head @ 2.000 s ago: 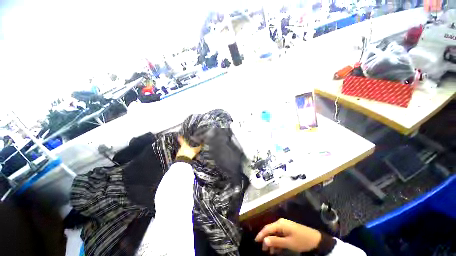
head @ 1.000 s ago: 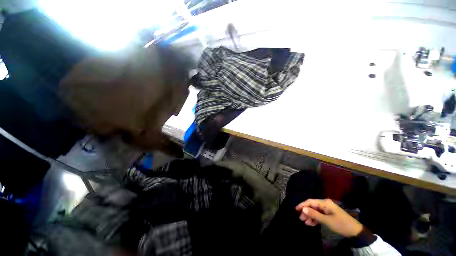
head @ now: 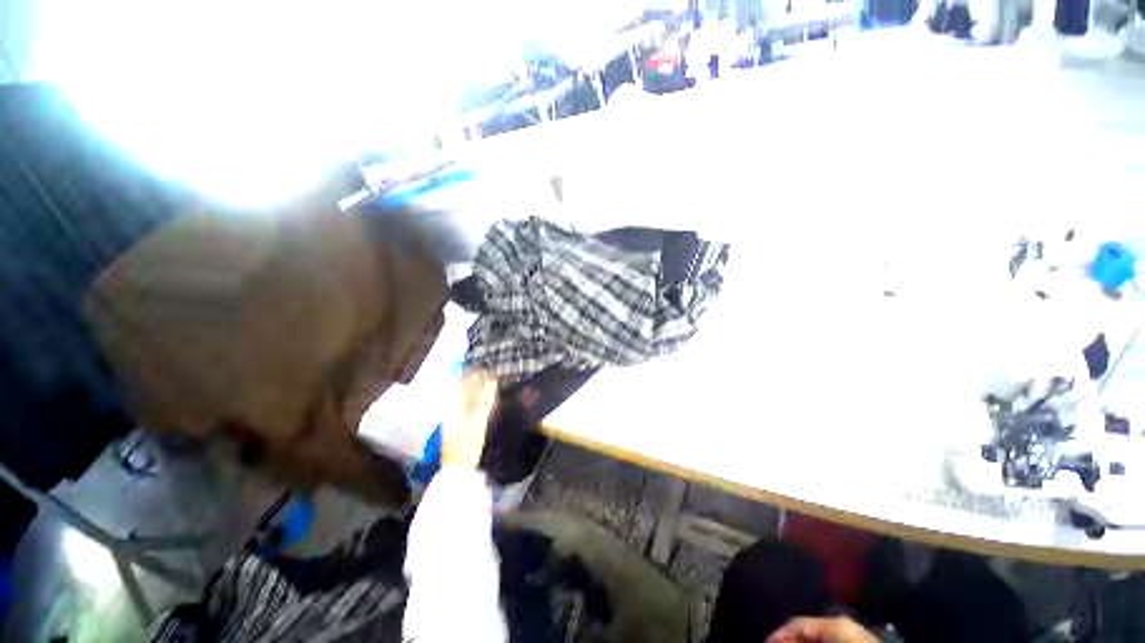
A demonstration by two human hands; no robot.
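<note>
A black-and-white plaid garment (head: 578,295) with a plain black part lies bunched on the left end of the white table (head: 804,377). My left hand (head: 471,408) reaches to its near lower edge, at the table's front left corner. The fingers are blurred, so I cannot tell if they grip the cloth. My right hand (head: 822,631) is low at the bottom edge, mostly cut off, away from the garment. Another striped dark garment (head: 301,590) hangs low at the bottom left.
The overlock machine (head: 1036,440) stands at the table's right end, with a blue knob (head: 1112,266) behind it. A person in brown (head: 251,327) is close on the left. Something red (head: 822,553) shows below the table's wooden front edge.
My left hand has come into view and reached up to the plaid garment on the table. My right hand has dropped to the bottom edge. The view has tilted, so the table sits lower.
</note>
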